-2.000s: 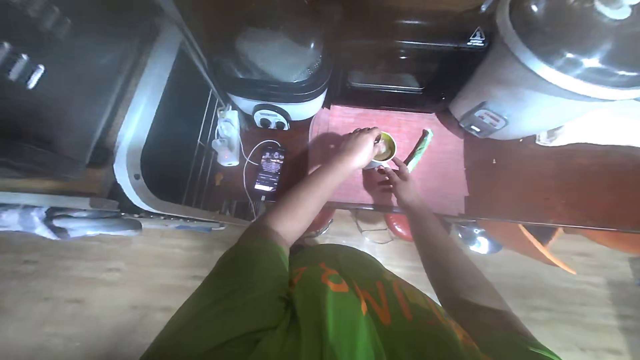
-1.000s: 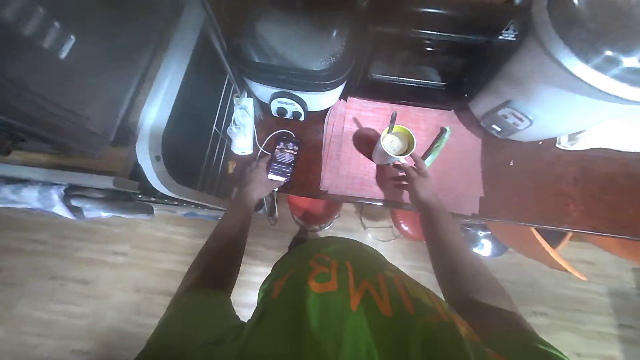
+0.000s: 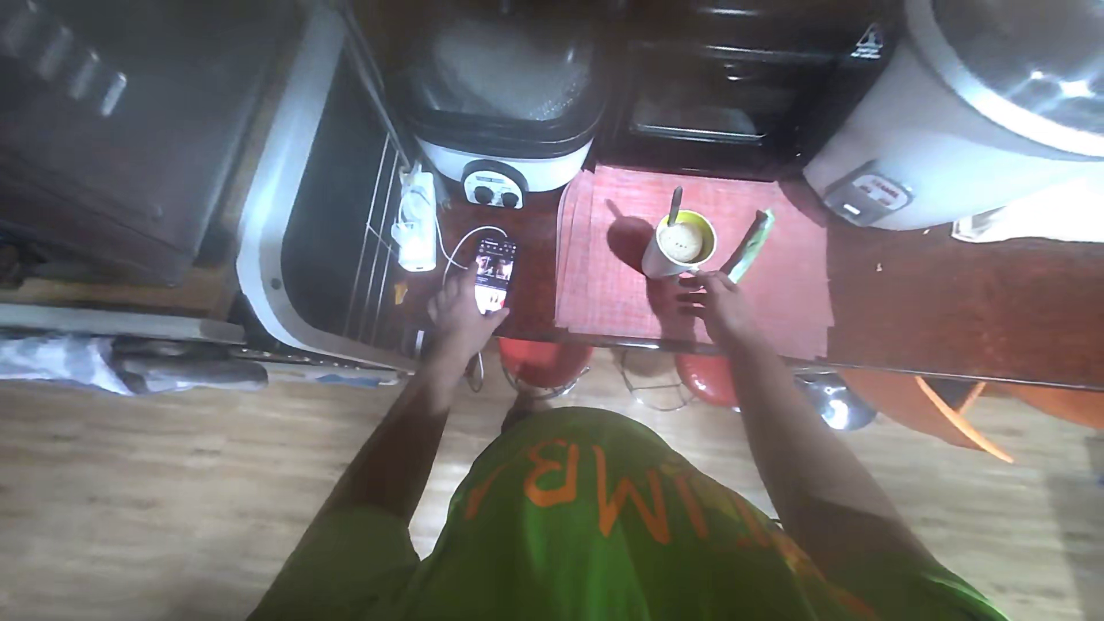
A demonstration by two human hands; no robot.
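My left hand [image 3: 461, 312] is at the lower left edge of a smartphone [image 3: 495, 276] with a lit screen, fingers apart; the phone lies on the dark red counter with a white cable by it. My right hand [image 3: 714, 302] is beside a mug [image 3: 662, 259] with a yellow inside, its fingertips near the mug's lower right side; whether they grip it is unclear. A frothy light brown drink [image 3: 680, 242] fills the mug, and a spoon [image 3: 675, 205] stands in it. Right of the mug, a torn green sachet [image 3: 752, 246] lies on the pink woven placemat [image 3: 604, 297].
A white power strip [image 3: 417, 222] lies left of the phone, by a wire rack [image 3: 371, 233]. Behind stand a lidded electric cooker [image 3: 509, 159] with knobs and a black oven [image 3: 699, 112]. A large rice cooker [image 3: 914, 129] stands at the right. Red stools [image 3: 545, 360] are below the counter edge.
My left hand has gone from over the mug to the phone at the left. The spoon now leans in the mug with no hand on it. My right hand has stayed by the mug.
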